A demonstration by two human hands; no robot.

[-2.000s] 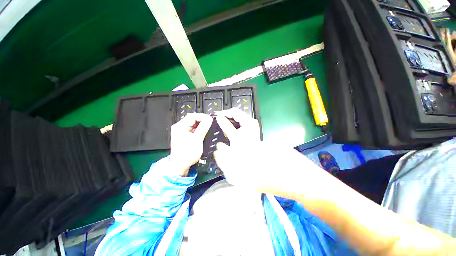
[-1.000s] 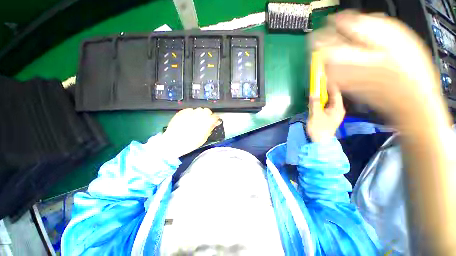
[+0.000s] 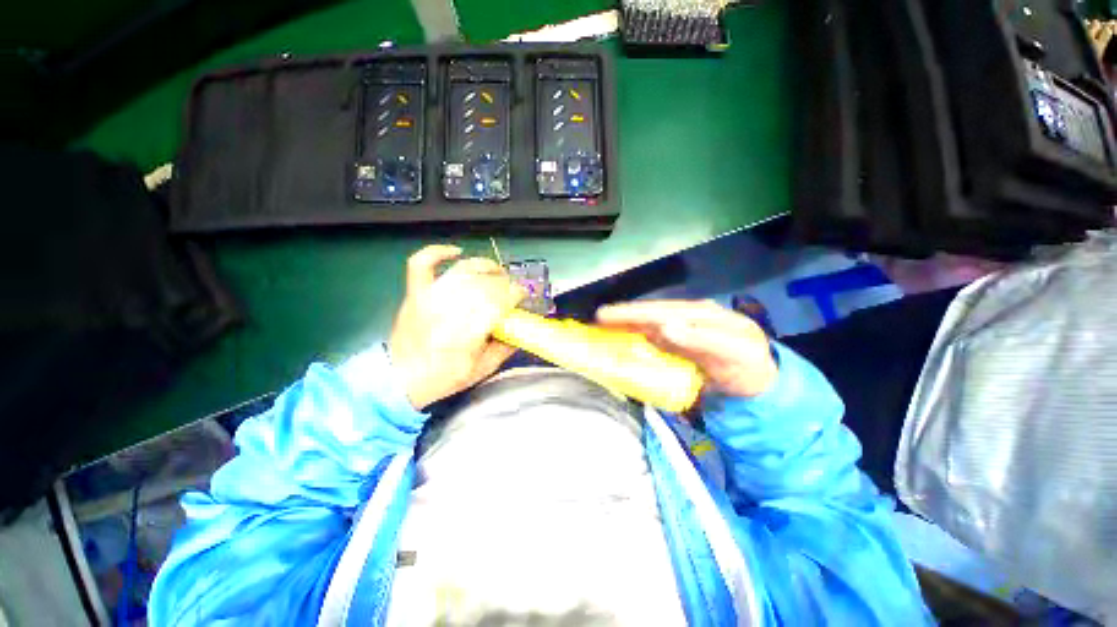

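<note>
My left hand (image 3: 451, 321) holds a dark phone body (image 3: 530, 284) near the bench's front edge; only its end shows past my fingers. My right hand (image 3: 701, 343) is at the rear part of the yellow electric screwdriver (image 3: 600, 355), which slants across in front of me with its front end at my left hand. The driver's tip is hidden or too small to tell. Behind, a black foam tray (image 3: 263, 147) holds three phone bodies, one of them the rightmost phone (image 3: 568, 129), in its right-hand pockets.
A small black screw tray (image 3: 673, 25) sits at the back. Stacked foam trays (image 3: 857, 123) stand at the right, the top one with a phone (image 3: 1072, 116). More dark foam trays (image 3: 86, 306) stand at the left. A person's pale sleeve (image 3: 1029, 416) is at the right.
The yellow screwdriver has come from the right side to my left hand with my right hand. The other person's arm, earlier across the right side, has withdrawn. The view has shifted slightly.
</note>
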